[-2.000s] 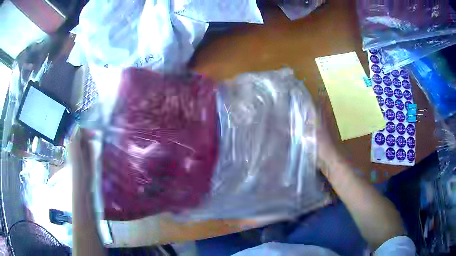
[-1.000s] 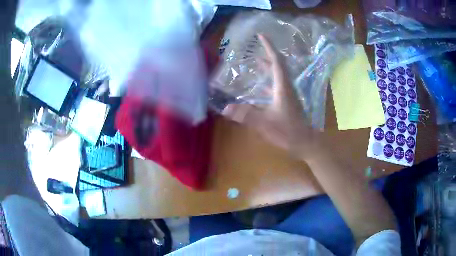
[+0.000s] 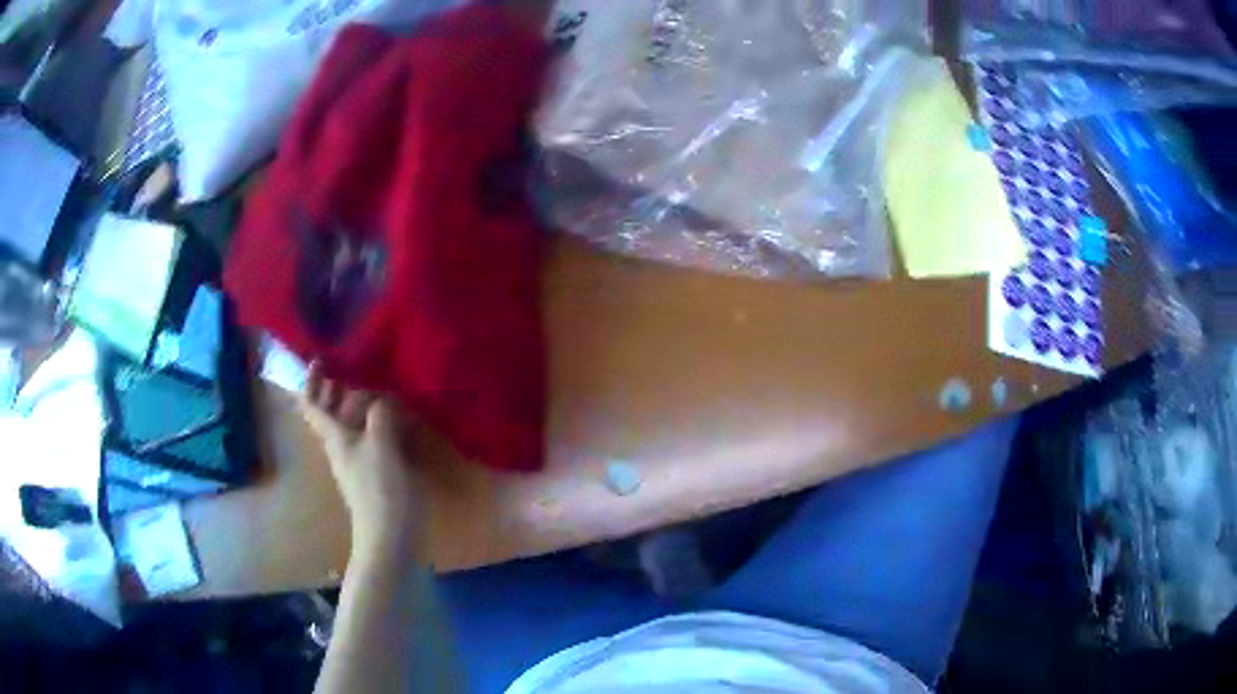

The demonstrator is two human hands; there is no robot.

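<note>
The red fuzzy cardigan (image 3: 455,231), with dark flower-like patches, lies bunched on the left half of the desk. My left hand (image 3: 356,414) is at its lower left edge with the fingers curled on the fabric; the image is blurred there. A small white tag (image 3: 282,366) shows beside my fingertips. A clear polybag (image 3: 719,149) lies to the right of the cardigan, wrinkled, with dark print near its top. My right hand is not in view.
The brown desk (image 3: 760,353) has a curved front edge. Pale yellow paper (image 3: 950,183) and a purple sticker sheet (image 3: 1051,231) lie at right. White packages (image 3: 244,82) are at the upper left. Dark boxes and cards (image 3: 122,285) stand at left. Bagged items (image 3: 1167,502) are at far right.
The maroon bagged bundle seen first is gone from the middle. The white package has moved off the cardigan, which now lies more exposed. My right hand has left the picture; my left hand has come in.
</note>
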